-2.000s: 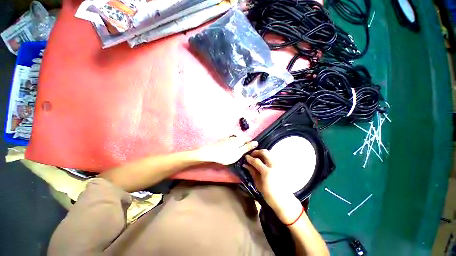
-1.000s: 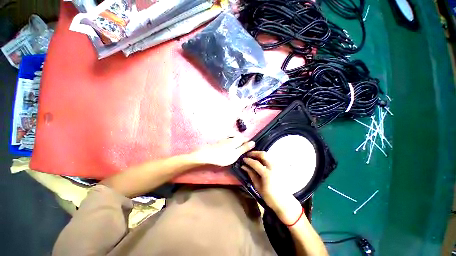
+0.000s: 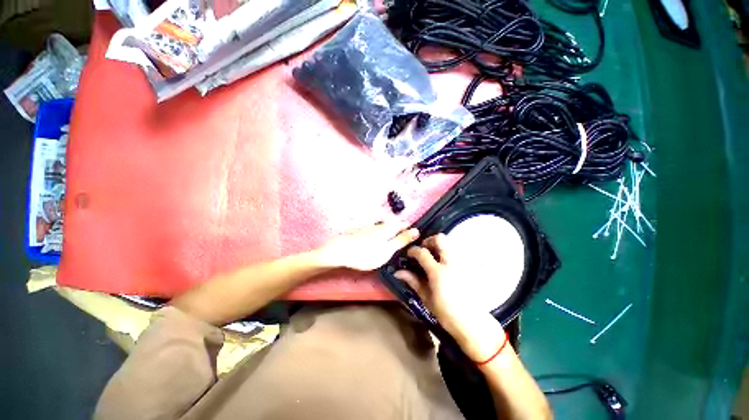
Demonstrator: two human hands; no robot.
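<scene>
A black square housing [image 3: 538, 271] with a round white disc [image 3: 484, 262] lies face up over the red mat's right edge and the green bench. My left hand [image 3: 374, 246] rests at the housing's left edge, its fingertips on the frame. My right hand [image 3: 439, 283] is on the same edge, fingers bent over the frame beside the disc. Both hands hold the housing there; what lies under the fingers is hidden. A small black part [image 3: 396, 202] lies loose on the mat above the left hand.
A clear bag of black parts [image 3: 365, 82] and printed bags [image 3: 246, 41] lie on the red mat [image 3: 164, 180]. Black cable bundles [image 3: 542, 143] lie behind the housing. White ties [image 3: 628, 209] lie on the green bench [image 3: 690, 246]. A blue bin [image 3: 41, 172] stands left.
The view has shifted slightly. My right hand's fingers have bent and moved a little along the housing's edge. My left hand has stayed at the frame.
</scene>
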